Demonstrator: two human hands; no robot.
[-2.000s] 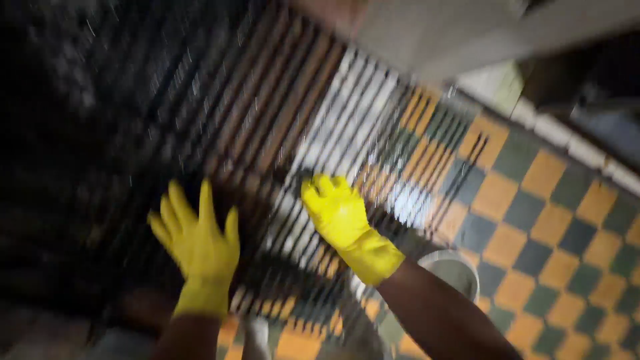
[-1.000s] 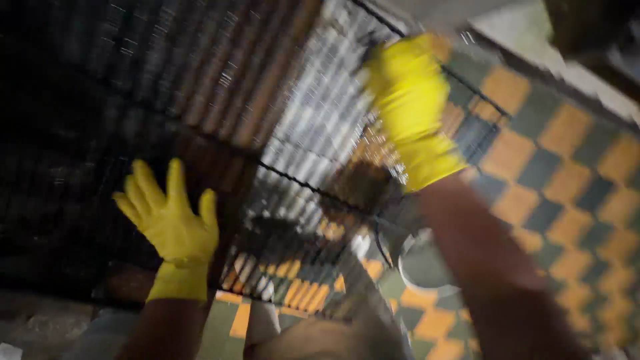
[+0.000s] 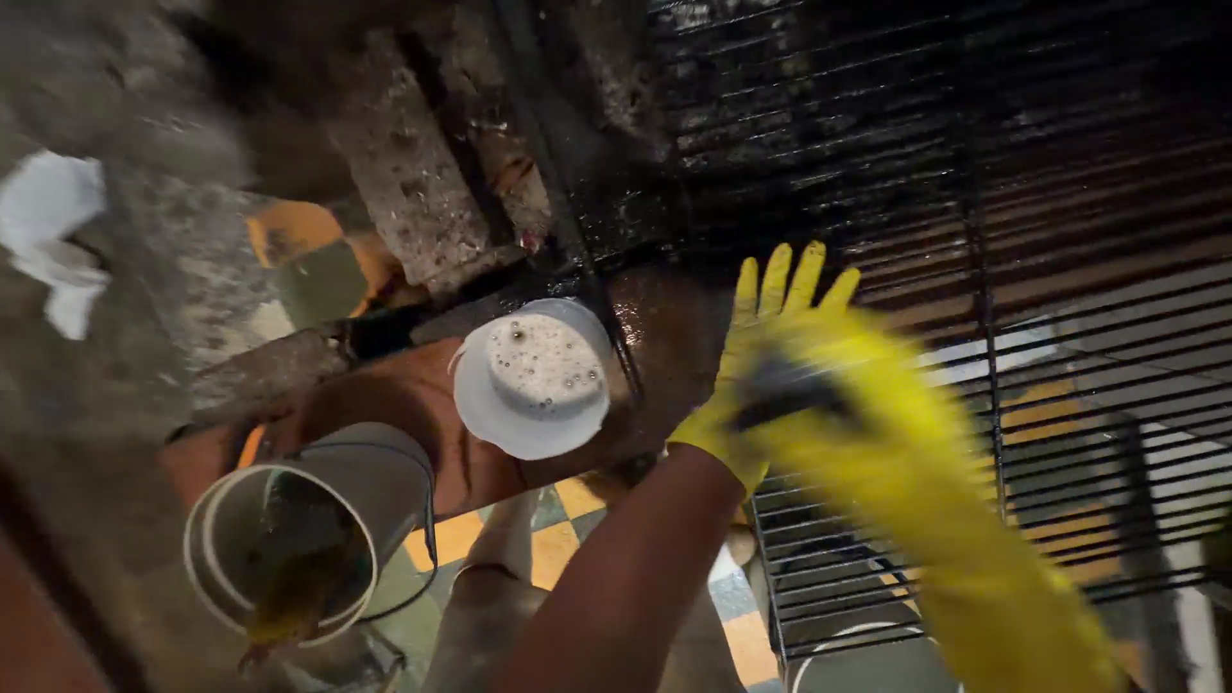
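My left hand [image 3: 770, 327], in a yellow rubber glove, lies with spread fingers at the edge of a wet black metal grill rack [image 3: 991, 366]. My right hand [image 3: 866, 414], gloved the same way and blurred by motion, crosses over the left wrist, gripping a dark scrubbing pad [image 3: 794, 395]. Left of the hands stands a white plastic tub [image 3: 531, 378] of foamy liquid. The rack stretches from the top middle to the right edge, its bars dark and glistening.
A bucket [image 3: 279, 553] with a wire handle, with a yellowish thing inside, stands at lower left. Bricks [image 3: 409, 159] lie at upper left, a white cloth or bag [image 3: 58, 236] at far left. Another bucket's rim [image 3: 861, 630] shows under the rack, above checkered floor tiles [image 3: 553, 544].
My right hand has moved from over the far part of the rack to above my left wrist. The view has swung left, bringing in the white tub and the bucket with the wire handle.
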